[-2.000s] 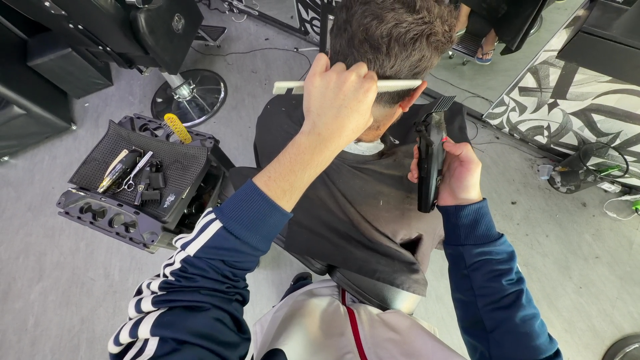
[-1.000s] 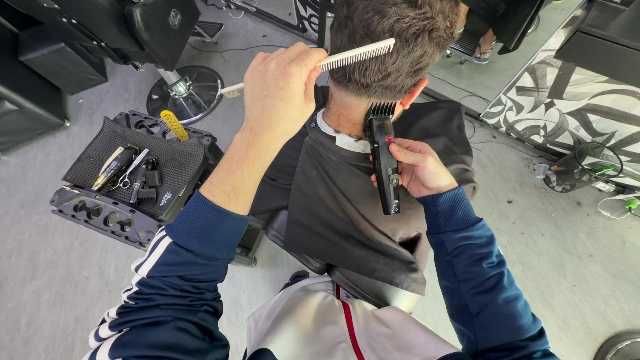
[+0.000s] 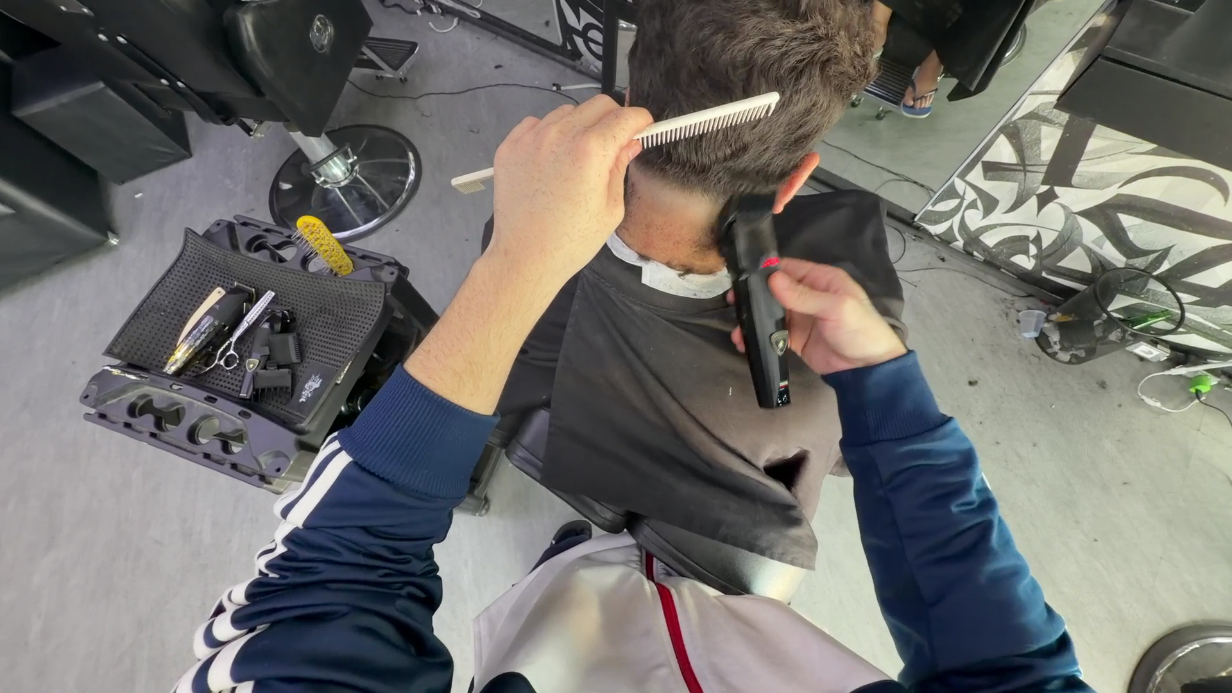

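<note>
My left hand (image 3: 568, 183) grips a white comb (image 3: 712, 122), whose toothed end lies over the back of a seated person's dark hair (image 3: 741, 67). In my right hand (image 3: 823, 313) is a black cordless hair clipper (image 3: 758, 298), its head up against the right side of the person's nape, below the ear. The clipper's guard is mostly hidden there. A white neck strip (image 3: 674, 279) circles the neck above a dark barber's cape (image 3: 664, 404).
On the left, a trolley (image 3: 202, 423) bears a black mat (image 3: 327, 327) with thinning scissors (image 3: 252, 322), another clipper (image 3: 207, 332), clipper guards (image 3: 279, 351) and a yellow brush (image 3: 324, 244). A chair base (image 3: 356, 183) stands behind it. A wire basket (image 3: 1107, 318) is at right.
The clipper has moved from beside the head to the nape. The comb, level across the lower head two seconds ago, is now tilted and farther left. The view has shifted slightly.
</note>
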